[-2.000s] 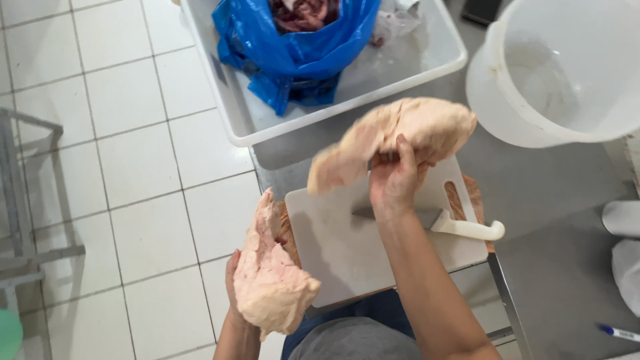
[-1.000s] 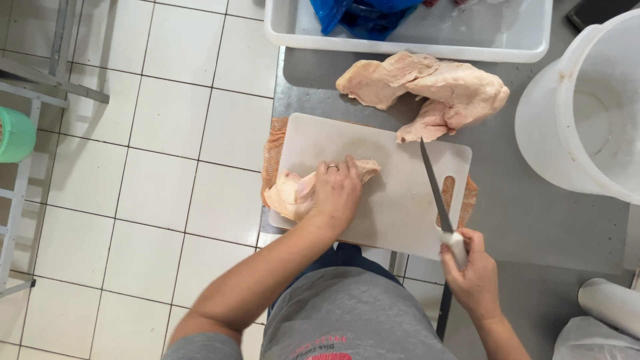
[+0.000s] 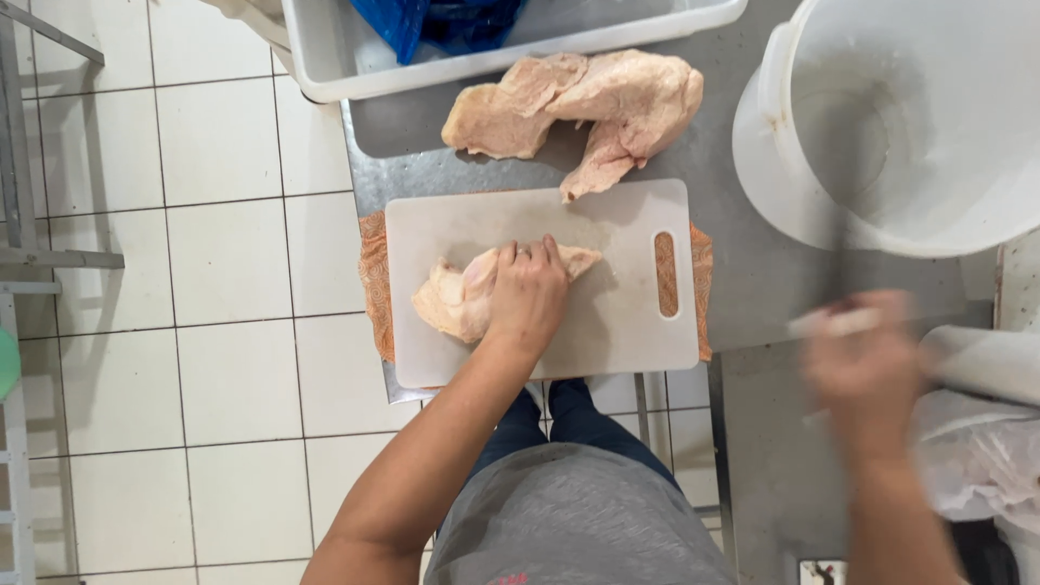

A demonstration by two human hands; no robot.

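My left hand point(image 3: 528, 292) presses on a raw chicken piece point(image 3: 455, 299) that lies on the white plastic cutting board point(image 3: 617, 341). To the right of the board my right hand point(image 3: 865, 366), blurred by motion, grips a knife point(image 3: 845, 236); its white handle shows at the fist and its smeared blade points up in front of the bucket. Behind the board, more raw chicken point(image 3: 626, 97) rests on the steel table, one end reaching over the board's back edge. An orange patterned cloth point(image 3: 375, 284) lies under the board.
A white plastic tub point(image 3: 520, 58) with a blue plastic bag point(image 3: 463, 24) stands at the back. A large white bucket point(image 3: 760, 171) is at the back right. Paper roll point(image 3: 983, 361) and clear plastic bags point(image 3: 983, 455) lie at the right. Tiled floor point(image 3: 236, 374) is at the left.
Two seconds ago both hands held chicken up and the knife lay on the board. One piece was put down behind the board. The right hand took the knife and has since moved right and up.
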